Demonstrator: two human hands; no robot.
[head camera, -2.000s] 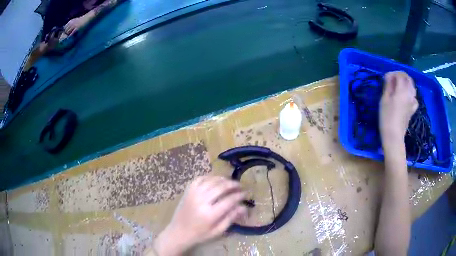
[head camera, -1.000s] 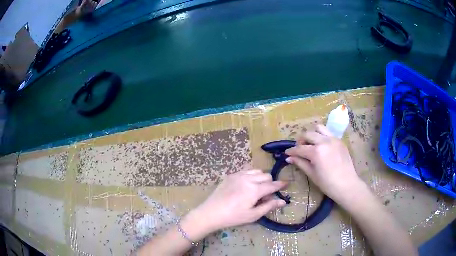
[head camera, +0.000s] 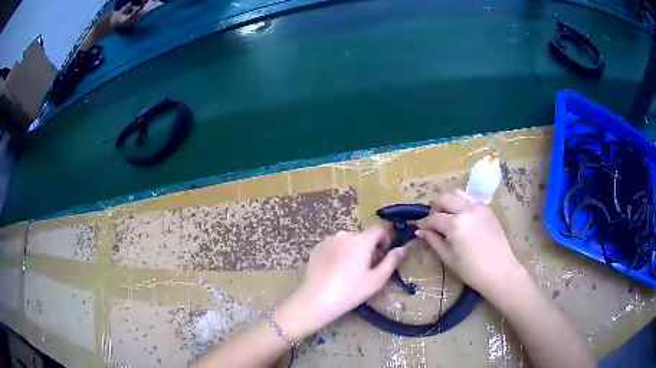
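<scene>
A black padded headband (head camera: 440, 325) lies on the taped cardboard mat, its open side to the left. A thinner black inner band (head camera: 405, 282) curves inside it, and a thin wire (head camera: 442, 287) crosses its middle. My left hand (head camera: 350, 267) pinches at the upper part of the inner band, its fingertips partly hiding it. My right hand (head camera: 460, 233) has its fingers on the headband's upper end beside the inner band. The two hands' fingertips nearly meet. The white glue bottle (head camera: 484, 177) with an orange tip stands just behind my right hand.
A blue tray (head camera: 557, 183) of tangled black parts (head camera: 611, 194) sits at the right. Beyond the cardboard mat (head camera: 72, 287), black headbands lie on the green belt at left (head camera: 156, 133) and far right (head camera: 577, 50). A person's hand (head camera: 127, 16) and dark parts show at the upper left.
My right hand has left the blue tray and come to the headband. My left hand has moved up along the inner band to its upper part. The view has shifted.
</scene>
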